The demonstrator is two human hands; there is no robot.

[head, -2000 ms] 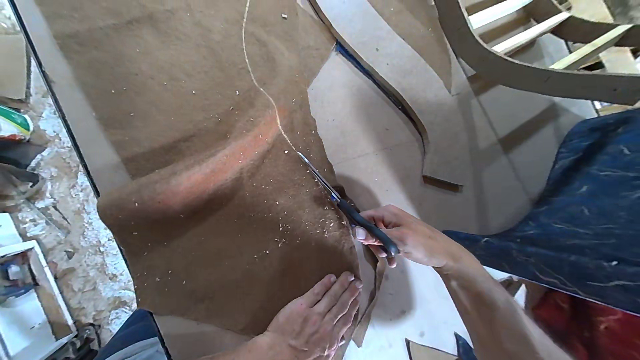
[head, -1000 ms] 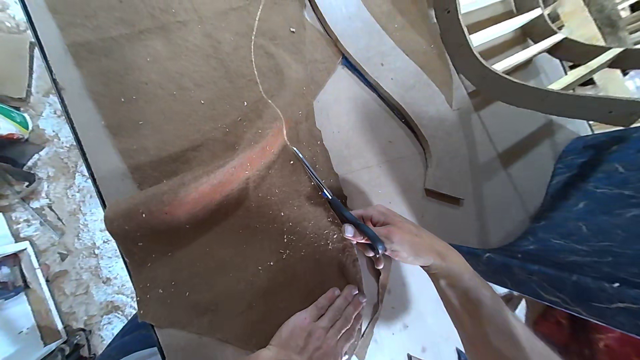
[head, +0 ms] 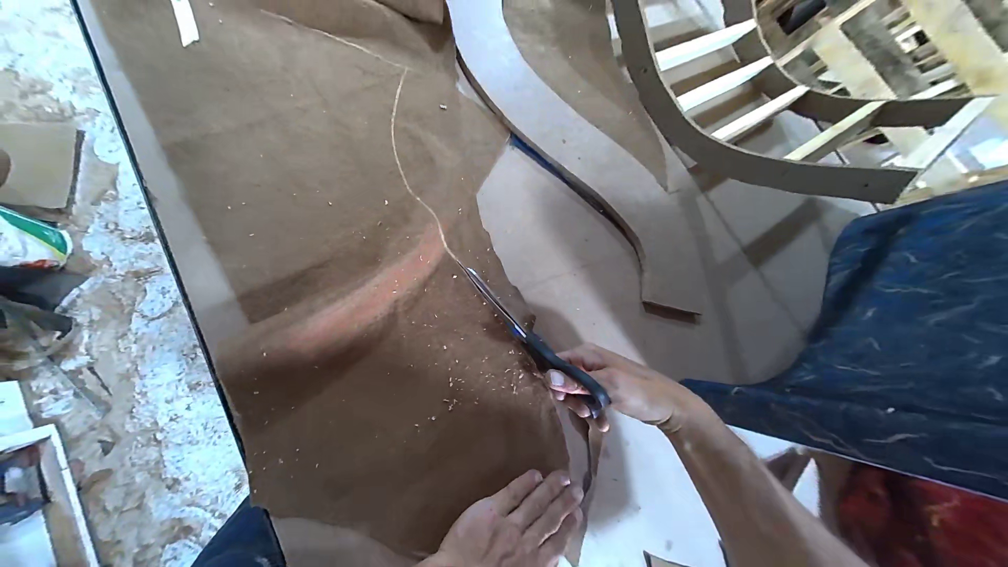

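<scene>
Brown fabric [head: 331, 181] lies over the table, with a folded reddish ridge and small chips scattered on it. A pale curved line [head: 396, 142] runs down the fabric to the tip of black-handled scissors [head: 543, 352]. My right hand [head: 622, 386] grips the scissors by their handles, and the blades lie along the line near the fabric's right edge. My left hand [head: 516, 524] rests flat, palm down, on the fabric's lower right part, beside a narrow cut strip [head: 589, 465] that hangs off below the scissors.
A curved board piece [head: 551, 110] lies right of the fabric. Behind it stands a curved wooden frame with slats [head: 709, 150]. Dark blue patterned fabric [head: 929, 331] covers the right side. The table's left edge [head: 157, 228] borders a littered floor [head: 134, 315].
The scissors have moved slightly along the pale line, away from my left hand, which stays flat on the fabric. The view has shifted a little.
</scene>
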